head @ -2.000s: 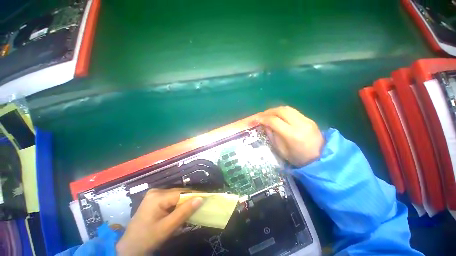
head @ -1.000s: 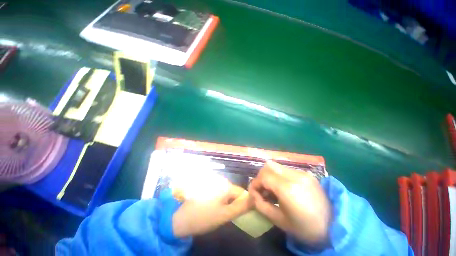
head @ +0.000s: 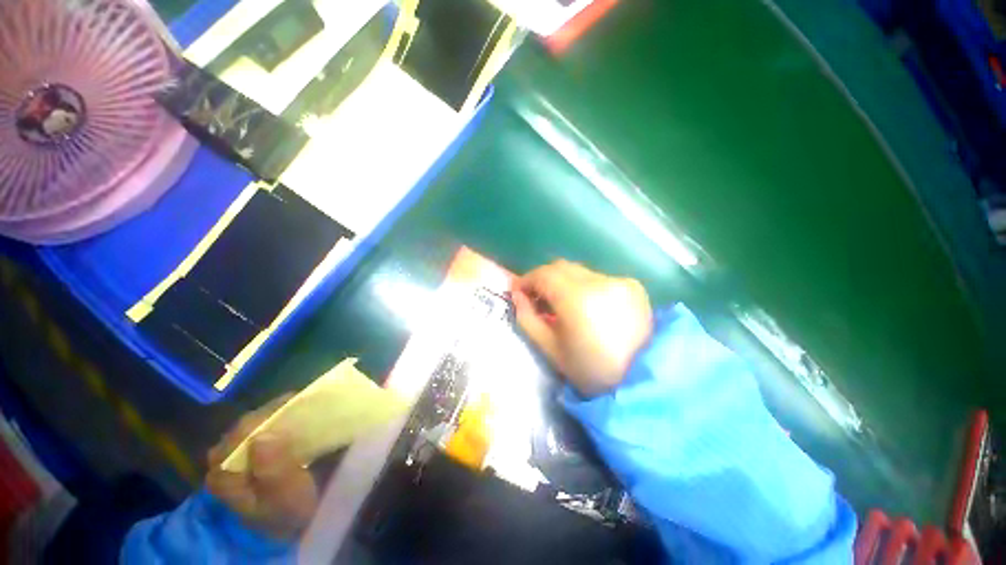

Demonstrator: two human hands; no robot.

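Observation:
An open laptop base (head: pixel 485 519) lies in front of me, its inside partly washed out by glare, with an orange patch showing. A red edge (head: pixel 477 268) shows at its far corner and a white sheet (head: pixel 351 491) along its left side. My left hand (head: pixel 268 472) holds a pale yellow liner sheet (head: pixel 320 417) left of the laptop. My right hand (head: pixel 585 320) has its fingertips together at the laptop's far corner, beside the red edge. Whether a small piece is between those fingertips cannot be seen.
A blue bin (head: pixel 116 296) at the left holds yellow liners with black adhesive sheets (head: pixel 259 265). A pink fan (head: pixel 83 121) stands beside it. Red-edged units (head: pixel 910 543) show at the lower right. Part of another red-edged unit (head: pixel 579 24) is at the top, on the green bench (head: pixel 761 166).
The view has turned and shifted toward the blue bin. My hands have parted: the left has moved left with the liner, the right has gone to the laptop's far corner.

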